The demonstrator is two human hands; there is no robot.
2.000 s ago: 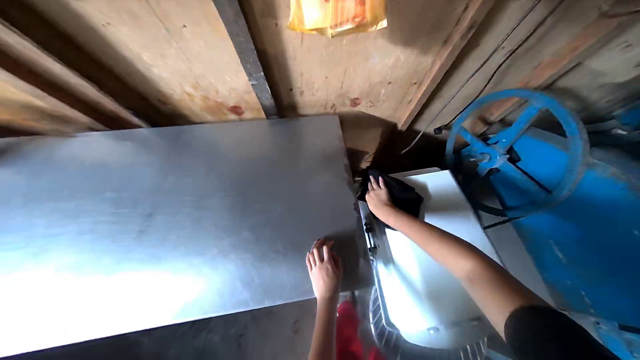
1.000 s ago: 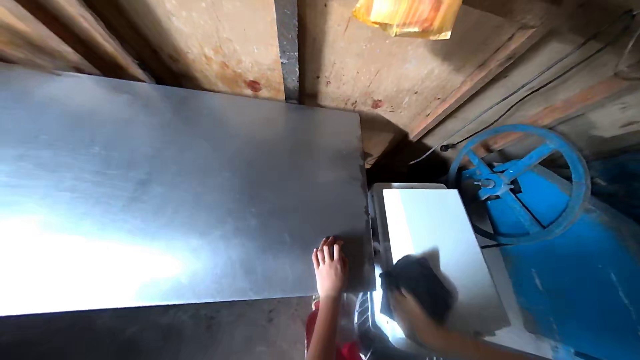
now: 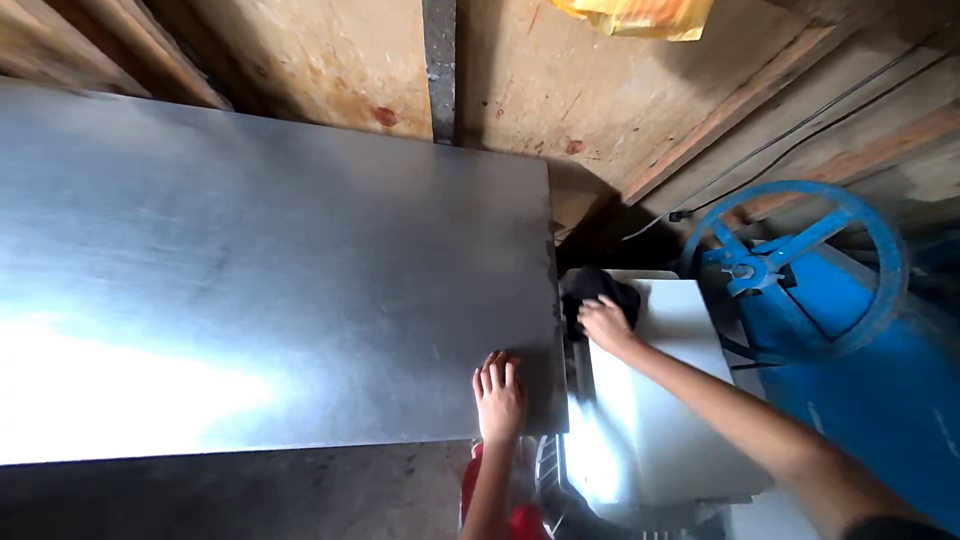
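My right hand (image 3: 606, 324) presses on a bunched black cloth (image 3: 600, 289) at the far left corner of a white panel (image 3: 675, 319), which looks like the top of an appliance or machine. The cloth lies partly over the panel's left edge, beside the metal table. My left hand (image 3: 501, 397) rests palm down with slightly spread fingers near the front right corner of a smooth sheet-metal tabletop (image 3: 360, 285), holding nothing. A narrow dark gap runs between the tabletop and the white panel.
Right of the panel stands a blue machine (image 3: 862, 420) with a spoked blue wheel (image 3: 757, 271). A plywood wall (image 3: 525, 82) with wooden studs rises behind the table, with a yellow plastic bag (image 3: 645, 15) in front of it. Cables (image 3: 787, 135) cross the wall. Something red (image 3: 529, 521) is below my left arm.
My right hand and the black cloth have moved from the near part of the white panel to its far left corner since one second ago. My left hand stays on the tabletop.
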